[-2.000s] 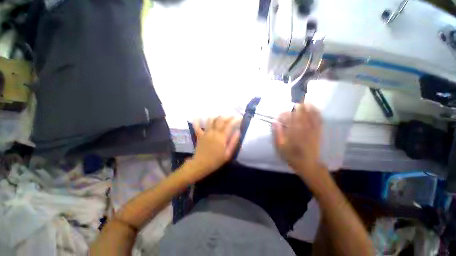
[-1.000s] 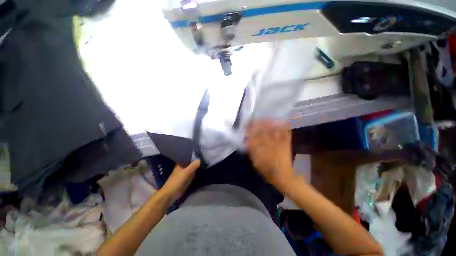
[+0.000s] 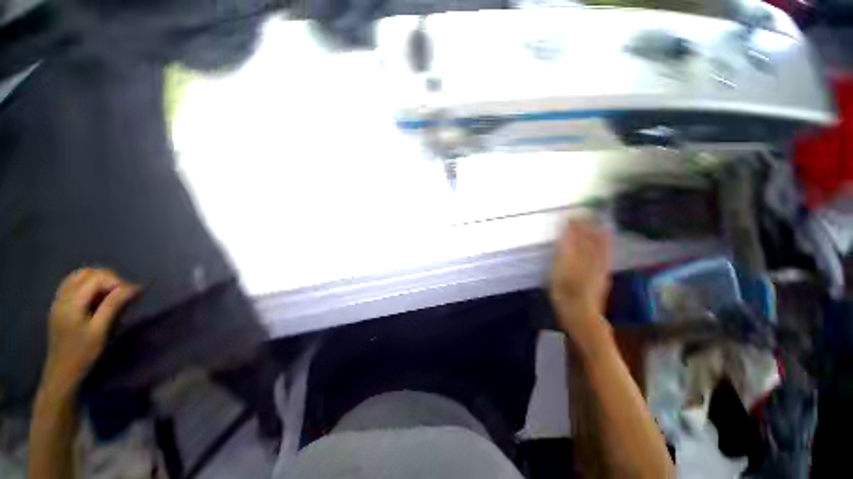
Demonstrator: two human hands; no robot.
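Observation:
The dark charcoal panel stack (image 3: pixel 103 178) lies at the left with a yellow edge beside it. My left hand (image 3: pixel 84 313) is at the front part of the stack, fingers curled; whether it grips cloth cannot be told. My right hand (image 3: pixel 580 267) is blurred, over the table's front edge right of the needle. A dark blurred shape lies by its fingertips; whether it holds anything is unclear. The white sewing machine (image 3: pixel 524 89) has a blue stripe, and its needle area (image 3: pixel 452 168) shows no cloth under it.
The white table's ruled front edge (image 3: pixel 402 285) runs across the middle. A blue-rimmed bin (image 3: pixel 697 285) is below right, with pale and dark cloth scraps (image 3: pixel 687 374) beneath it. A dark object (image 3: pixel 664 210) is right of my right hand. My lap is in front.
The dark and pale cloth between my hands has left the table in front of the needle. My left hand has moved left to the stack; my right hand has moved right. The view has shifted.

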